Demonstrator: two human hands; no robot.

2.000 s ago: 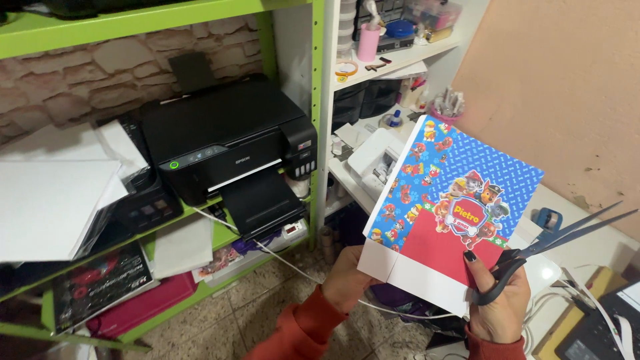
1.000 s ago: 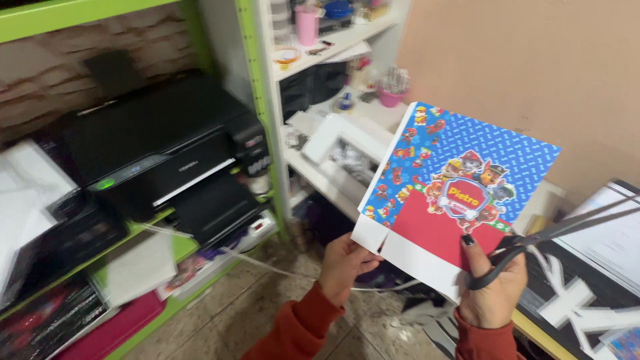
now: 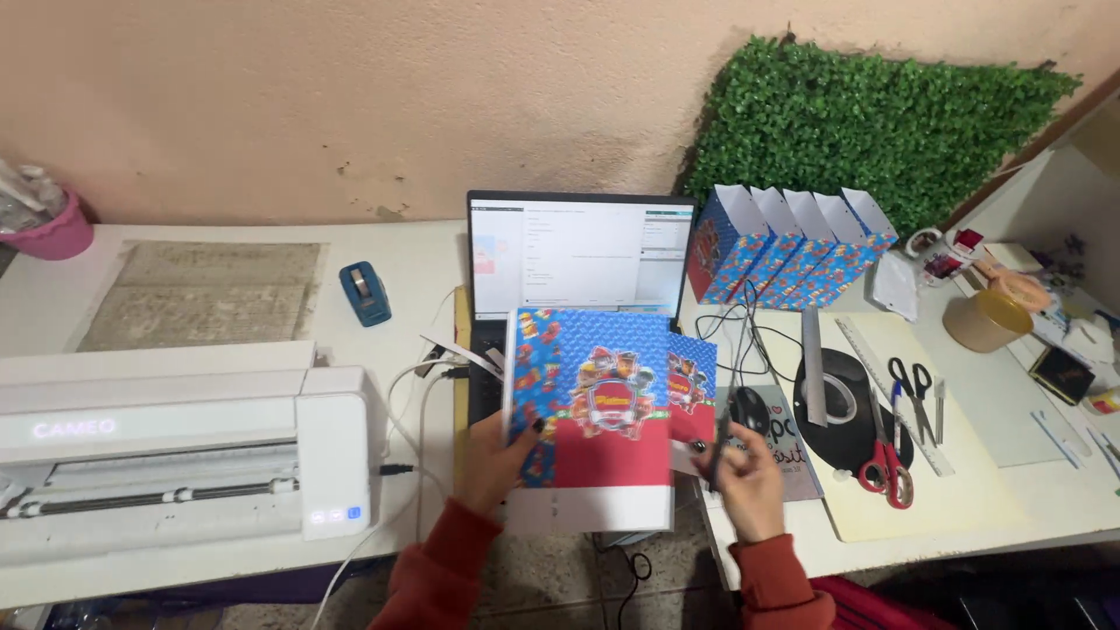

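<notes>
My left hand grips the left edge of a printed paper sheet, blue and red with cartoon figures and a white strip along its bottom. In my right hand is a pair of dark-handled scissors, blades pointing up, beside the sheet's right edge. Behind that edge shows a second printed piece of like pattern. A laptop stands open behind the sheet. Several matching paper bags are lined up right of the laptop.
At left are a white Cameo cutting machine with cables and a blue tape dispenser. To the right lie a black mouse, a metal ruler, red-handled scissors, black-handled scissors and a tape roll. An artificial-grass panel leans on the wall.
The view has swung from the printer shelves to the desk. My left hand has moved from the sheet's white bottom strip to its left edge. My right hand, with the scissors, is now off to its right.
</notes>
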